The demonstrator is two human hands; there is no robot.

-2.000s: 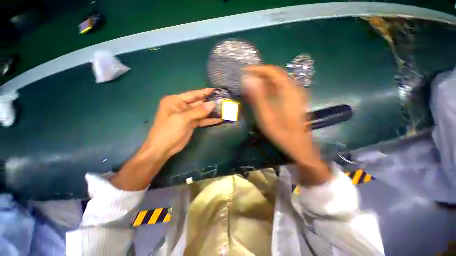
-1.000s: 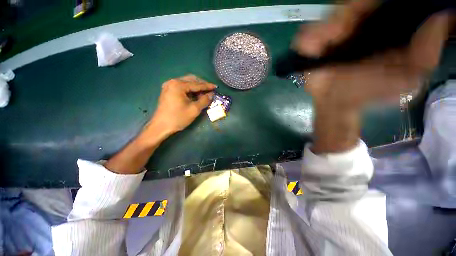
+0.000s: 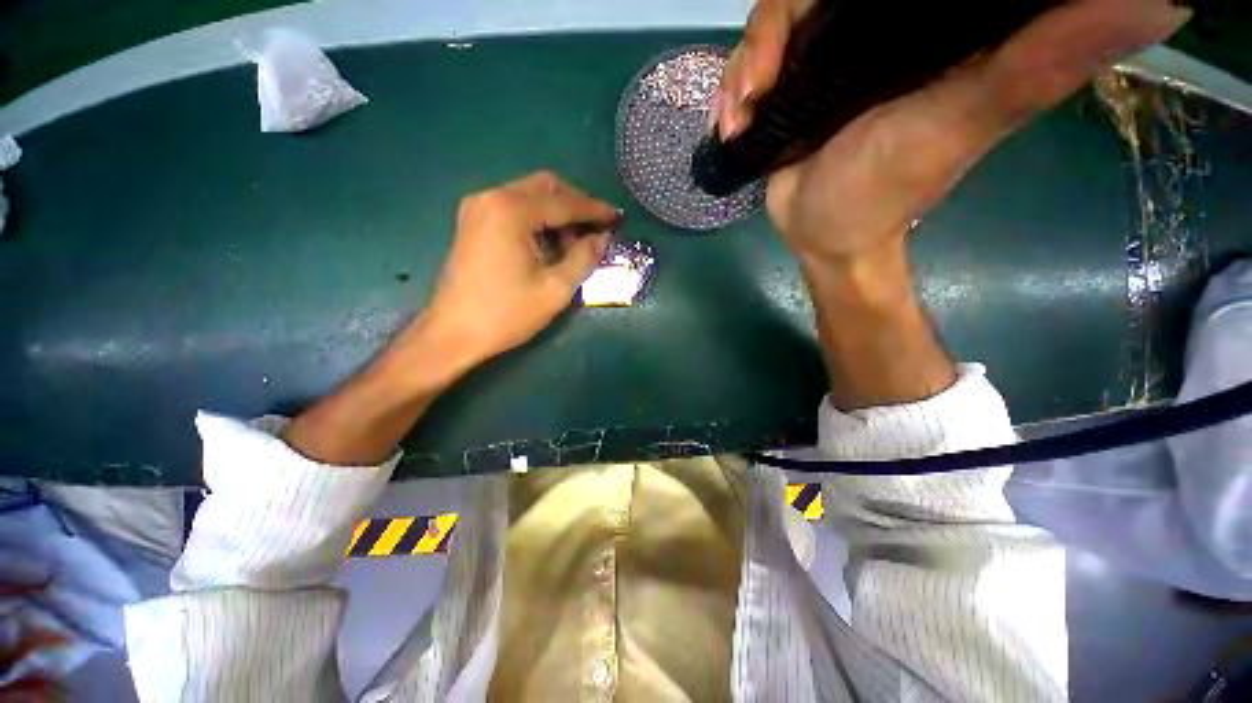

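Note:
A small electronic unit (image 3: 634, 257) with a white battery (image 3: 610, 284) lies on the green bench in front of me. My left hand (image 3: 529, 261) holds the unit at its left side with the fingertips. My right hand (image 3: 858, 179) grips the black electric screwdriver (image 3: 810, 103), which looks large near the camera. Its narrow end is over the round screw tray (image 3: 666, 151), which is dotted with holes and silver screws. The driver bit cannot be made out.
A whitish plastic bag (image 3: 298, 85) lies at the back left, by the pale rail (image 3: 474, 21). Worn tape (image 3: 1151, 234) crosses the bench at right. The black cord (image 3: 1098, 433) crosses my right sleeve. Parts of other people show at both sides.
My right hand, empty of the driver two seconds ago, now holds it and has brought its narrow end over the tray. My left hand stays at the unit. The view has shifted.

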